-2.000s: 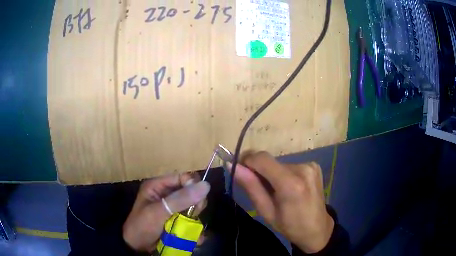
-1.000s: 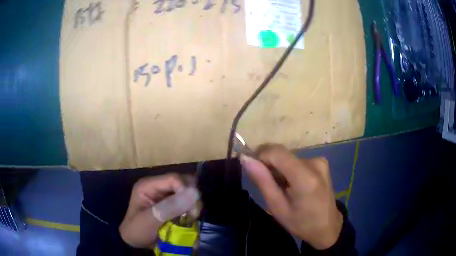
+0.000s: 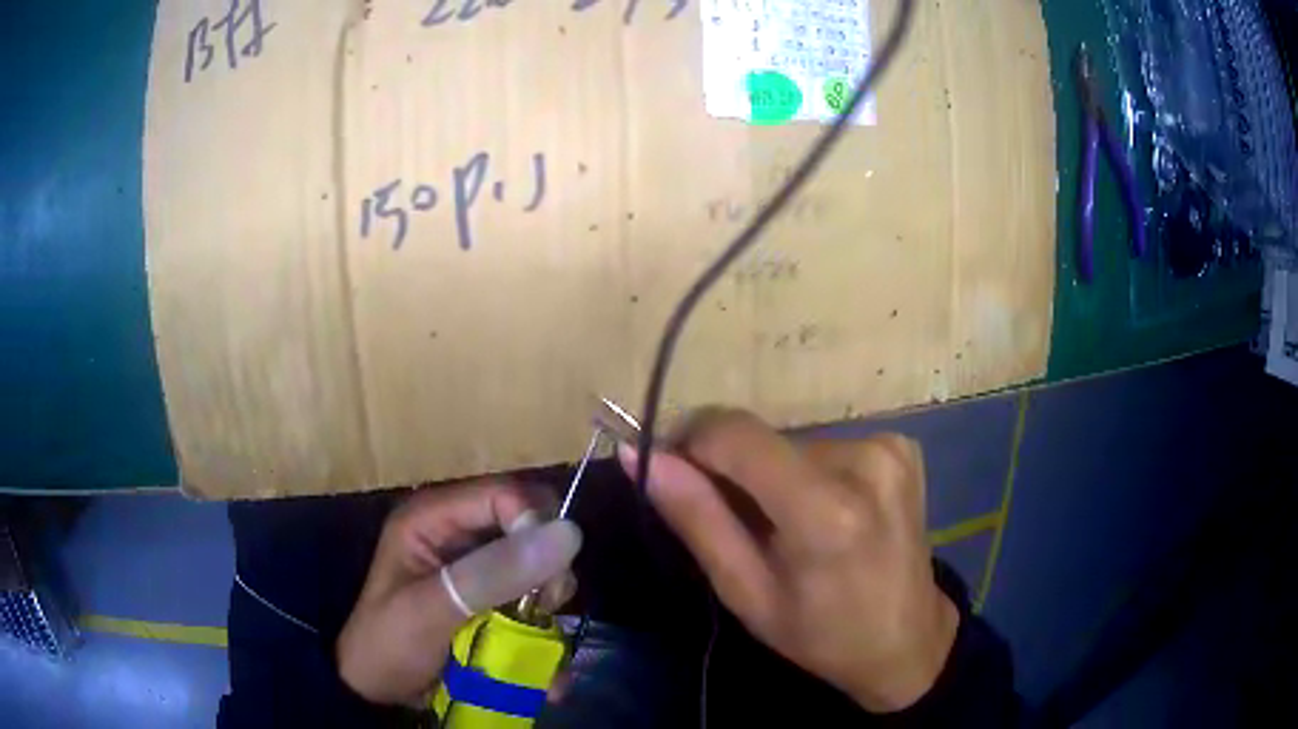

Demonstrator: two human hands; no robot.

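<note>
My left hand, with a pale cot or tape on a finger, is closed around a yellow tool with a blue band. Its thin bright shaft points up and right. My right hand pinches slim metal tweezers, whose tips meet or nearly meet the shaft's tip. Whether anything tiny sits between them cannot be told. A black cord runs down across the cardboard sheet and passes in front of my right fingertips.
Purple-handled side cutters lie on the green mat at the right. Clear plastic trays or bags with dark parts are at the far right. A white label is on the cardboard. Grey-blue floor shows below the bench edge.
Since one second ago, the yellow tool's shaft has come up to the tweezers' tips, and my right hand has moved slightly left. Both hands keep their holds.
</note>
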